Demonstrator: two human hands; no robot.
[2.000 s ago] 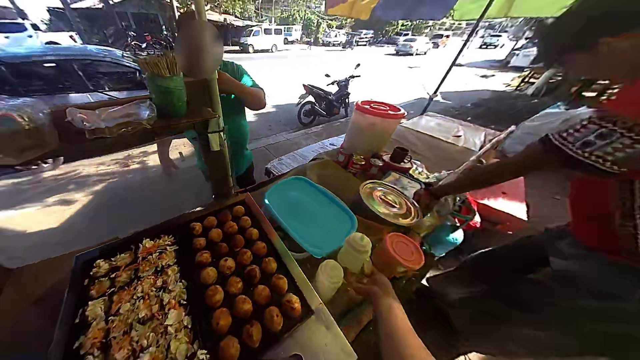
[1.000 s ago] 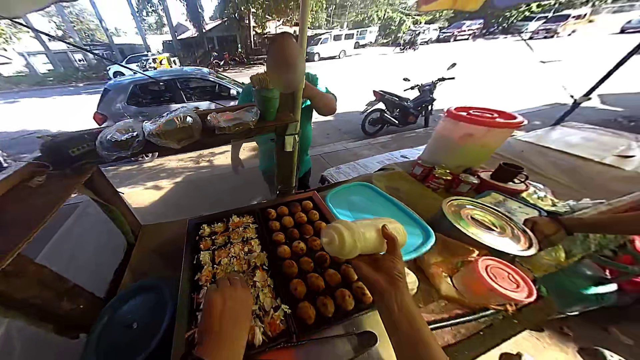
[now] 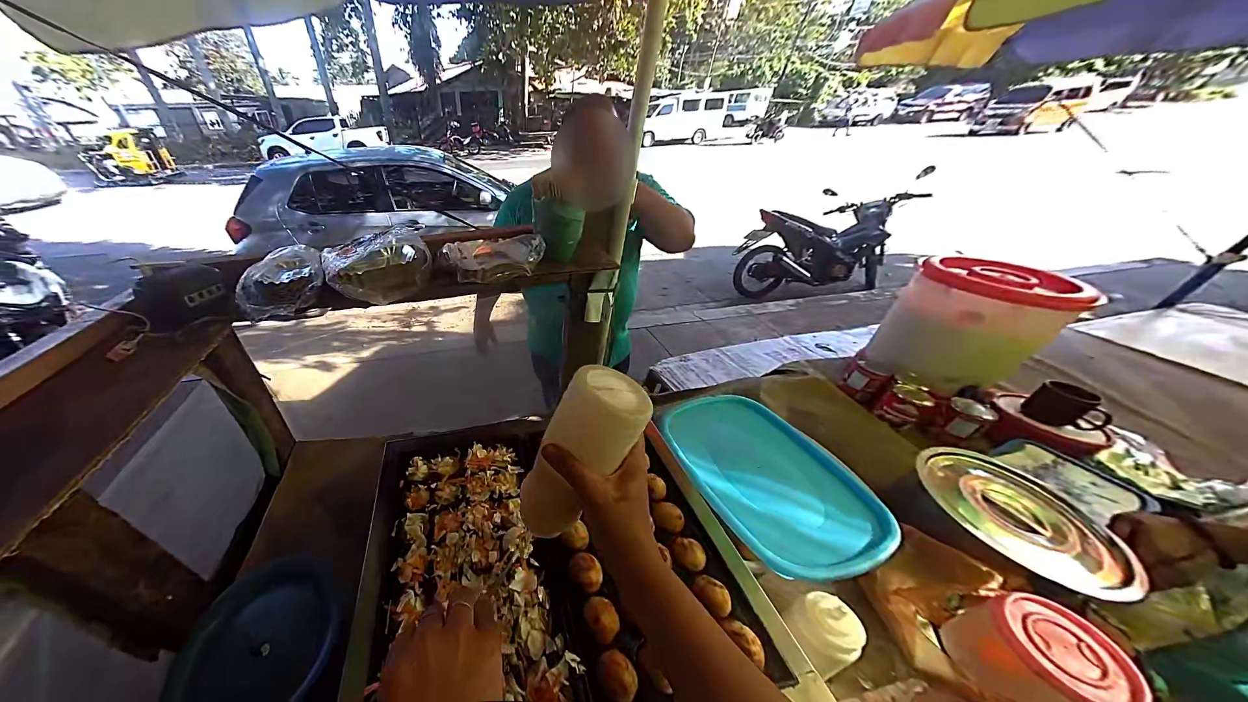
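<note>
My right hand (image 3: 612,487) grips a pale plastic squeeze bottle (image 3: 587,444), tilted with its base up, above the middle of a dark moulded griddle (image 3: 375,546). Its lower end is over the boundary between the shredded vegetable topping (image 3: 468,526) and the browned round balls (image 3: 602,619). My left hand (image 3: 447,648) rests palm down on the near part of the topping, fingers spread slightly; whether it holds anything is hidden. A second pale bottle (image 3: 825,632) stands right of the griddle, beside a turquoise plastic lid (image 3: 770,483).
A round metal lid (image 3: 1029,522), a red-lidded tub (image 3: 1048,648) and a large red-lidded container (image 3: 980,322) stand to the right. Another person's hand (image 3: 1170,551) is at the metal lid. Beyond a wooden shelf (image 3: 448,278) with wrapped packs stands a person (image 3: 634,263). A blue basin (image 3: 255,634) sits lower left.
My right hand took a bottle from beside the turquoise lid, brought it left and has now tipped it over the griddle. My left hand, unseen in the earliest frame, is on the topping.
</note>
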